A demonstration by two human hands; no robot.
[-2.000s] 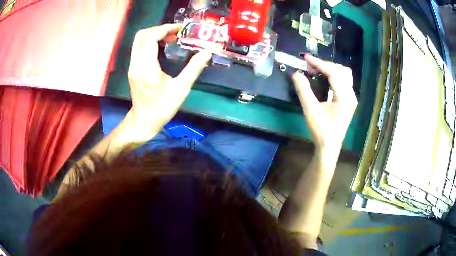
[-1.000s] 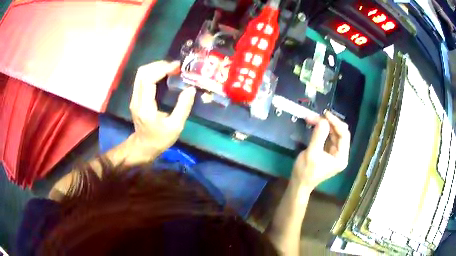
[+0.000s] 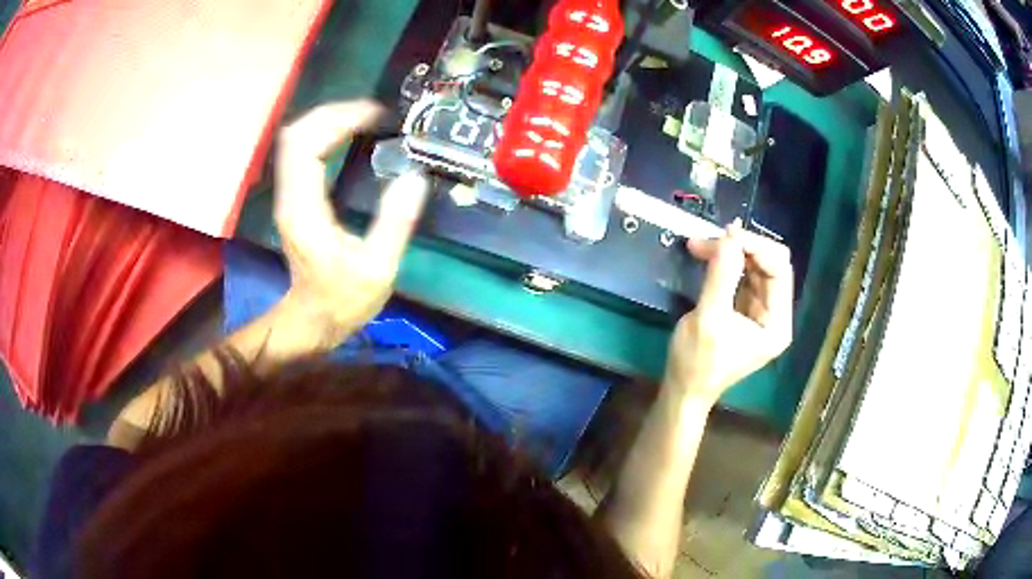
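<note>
A display module [image 3: 462, 131] with pale, unlit digits sits between clear guide plates on the black test fixture [image 3: 498, 243]. The glossy red clamp handle [image 3: 555, 96] stands over its right part and hides some digits. My left hand [image 3: 345, 221] is just left of the module, thumb and fingers apart, slightly blurred, with nothing visible in it. A narrow white strip [image 3: 662, 212] lies right of the digits. My right hand [image 3: 736, 300] has its thumb and finger pinched at the strip's right end.
A black panel meter [image 3: 781, 40] with red numbers stands at the top right. Red sheets [image 3: 136, 102] lie at the left, with folded red ones [image 3: 85, 294] hanging below. Tan cardboard sheets [image 3: 928, 362] are stacked at the right. A brass-coloured latch [image 3: 541, 281] is on the fixture's front.
The digits have gone from glowing red to pale, and the meter's numbers differ. My left hand has opened and moved slightly left off the module. My right hand still pinches at the strip's end.
</note>
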